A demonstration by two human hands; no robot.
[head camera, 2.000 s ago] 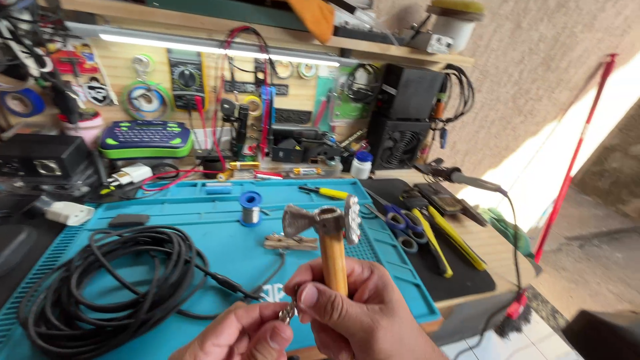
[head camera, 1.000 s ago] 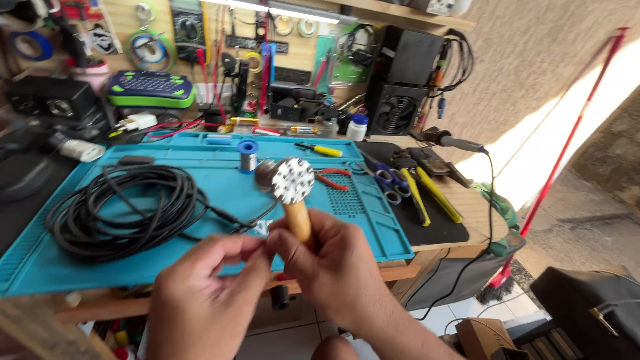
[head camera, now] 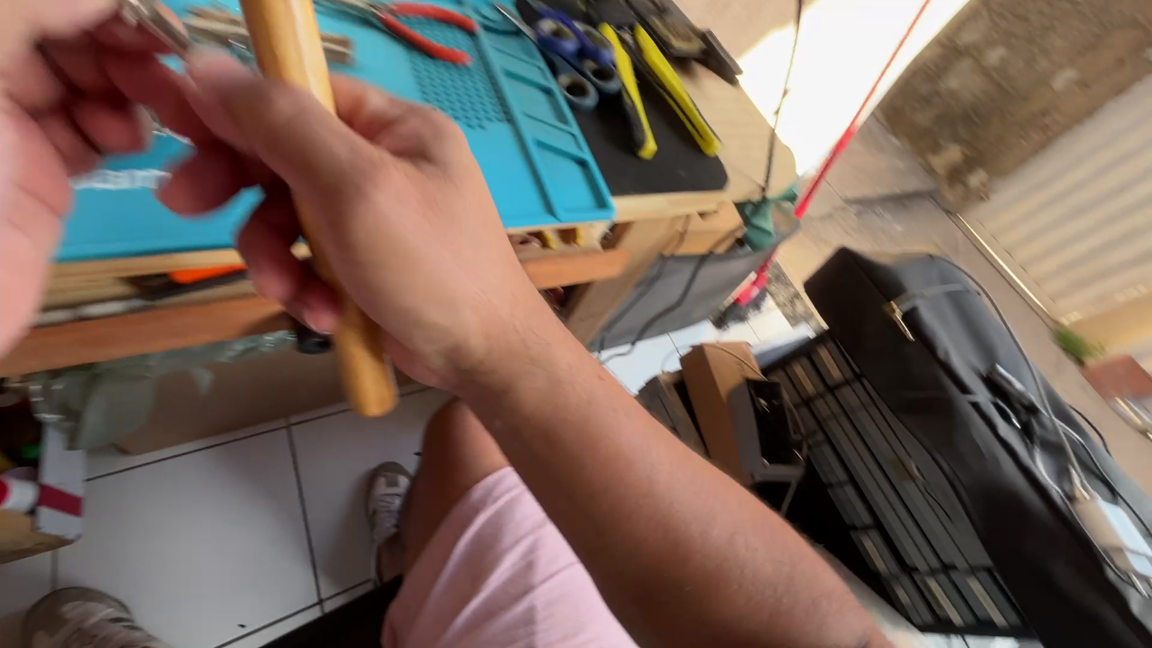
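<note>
My right hand (head camera: 387,207) is wrapped around the wooden handle of a hammer (head camera: 367,364); the hammer's head is out of view above. Between the fingertips of both hands is a small metal piece (head camera: 155,22), blurred and partly covered. My left hand (head camera: 45,117) is at the upper left, cut off by the frame edge, with its fingers beside that piece. Behind the hands lies a turquoise work mat (head camera: 216,220), and on it a wooden clothespin-like piece (head camera: 337,49) and red-handled pliers (head camera: 432,27).
Scissors (head camera: 576,54) and yellow-handled tools (head camera: 675,90) lie on a black mat (head camera: 666,171) at the bench's right. Under the bench edge runs a wooden rail (head camera: 135,333). A black bag (head camera: 945,360), a slatted crate (head camera: 891,486) and a cardboard box (head camera: 715,405) stand at right.
The view has swung down and to the right. The hammer's head, seen above my right hand before, is now outside the frame. The hammer remains in my right hand.
</note>
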